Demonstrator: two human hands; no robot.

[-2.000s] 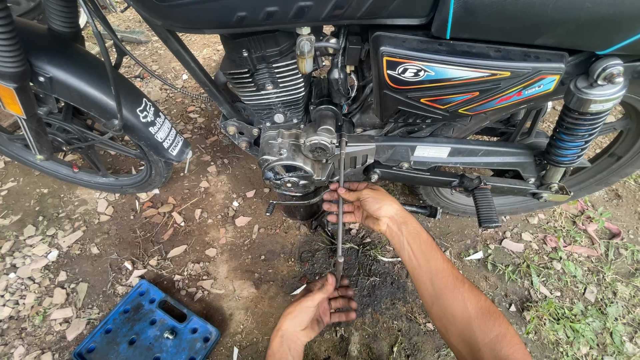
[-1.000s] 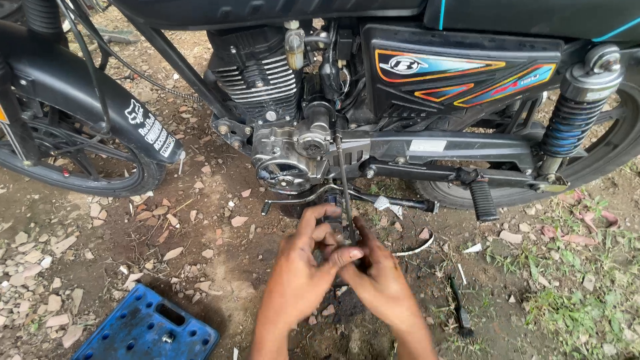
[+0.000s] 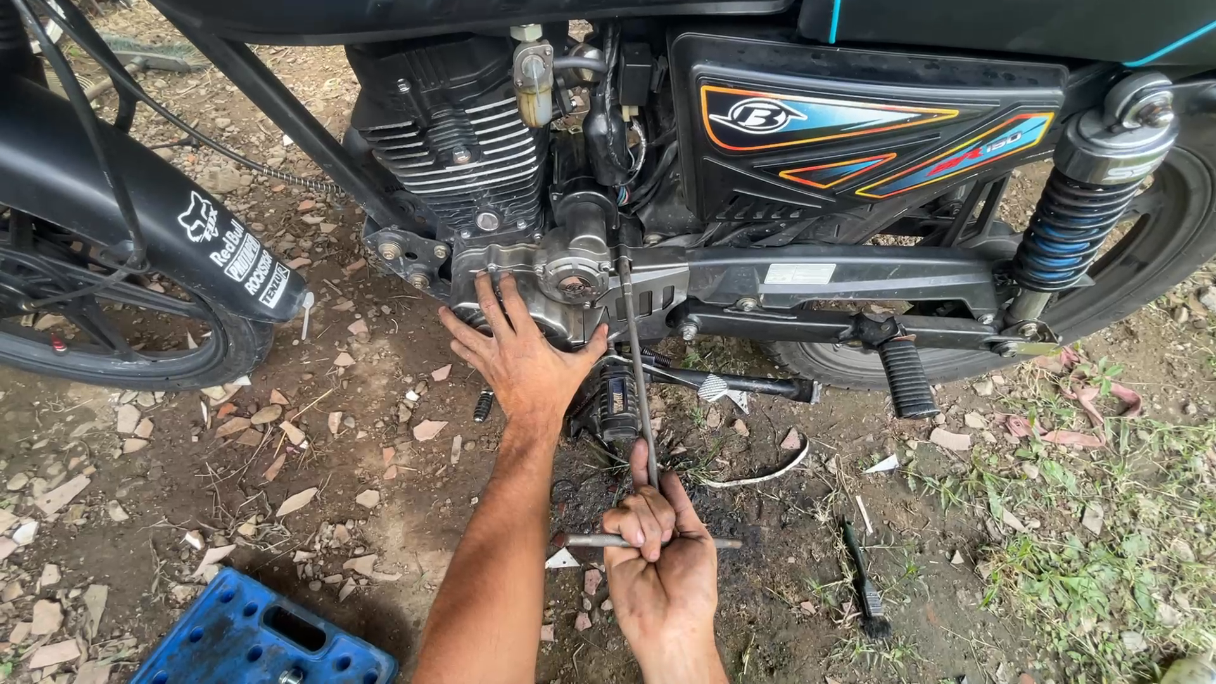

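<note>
My left hand [image 3: 527,356] rests with spread fingers on the metal engine side cover [image 3: 560,313] of a black motorcycle. Below and to its right, my right hand [image 3: 660,551] grips a long T-handle wrench [image 3: 635,361], its fingers wrapped about the crossbar and shaft. The shaft runs up past the round boss of the cover, and its tip reaches the engine area beside the black frame; what it engages is hidden. The finned engine cylinder [image 3: 456,142] is above my left hand.
A blue plastic crate [image 3: 256,636] lies at the bottom left. A black-handled brush [image 3: 864,584] lies on the dirt at right, near a white strip [image 3: 760,475]. The footpeg [image 3: 907,375] and rear shock absorber [image 3: 1088,180] are at right, the front wheel [image 3: 133,351] at left. Broken tile pieces litter the ground.
My left hand has moved from the lower end of the wrench up onto the engine cover. My right hand stays on the wrench, now at its crossbar.
</note>
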